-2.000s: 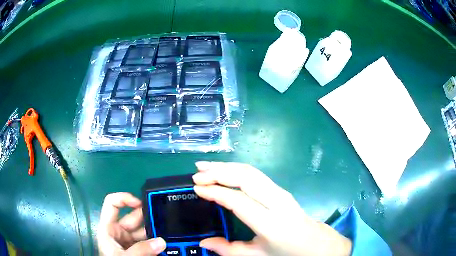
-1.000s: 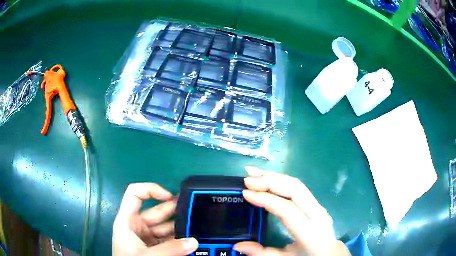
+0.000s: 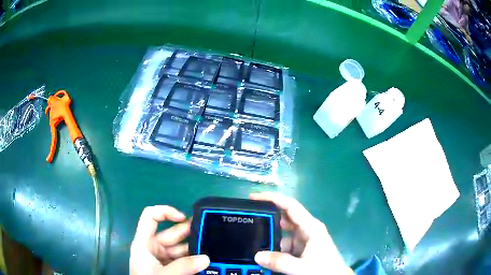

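A battery tester point(image 3: 235, 236) with a black case, blue face edge, dark screen and printed brand name is held upright near the bottom centre. Its lower part is cut off by the picture's edge. My left hand point(image 3: 164, 247) grips its left side, thumb by the lower left corner of the screen. My right hand point(image 3: 301, 241) grips its right side, thumb by the lower right corner, other fingers partly hidden behind the case. The lens sheet pack point(image 3: 207, 110), clear plastic with rows of black-framed lenses, lies beyond the tester.
An orange air blow gun point(image 3: 63, 121) with its pale hose point(image 3: 97, 215) lies left, beside crinkled clear plastic point(image 3: 20, 118). An open-capped white bottle point(image 3: 340, 107), a second bottle point(image 3: 379, 115) marked 4-4 and a white sheet point(image 3: 414, 177) lie right. A green rail point(image 3: 371, 26) runs behind.
My right fingers have moved off the upper face of the tester to its side, uncovering the whole brand name. My right thumb now rests at the screen's lower right corner. The view has shifted.
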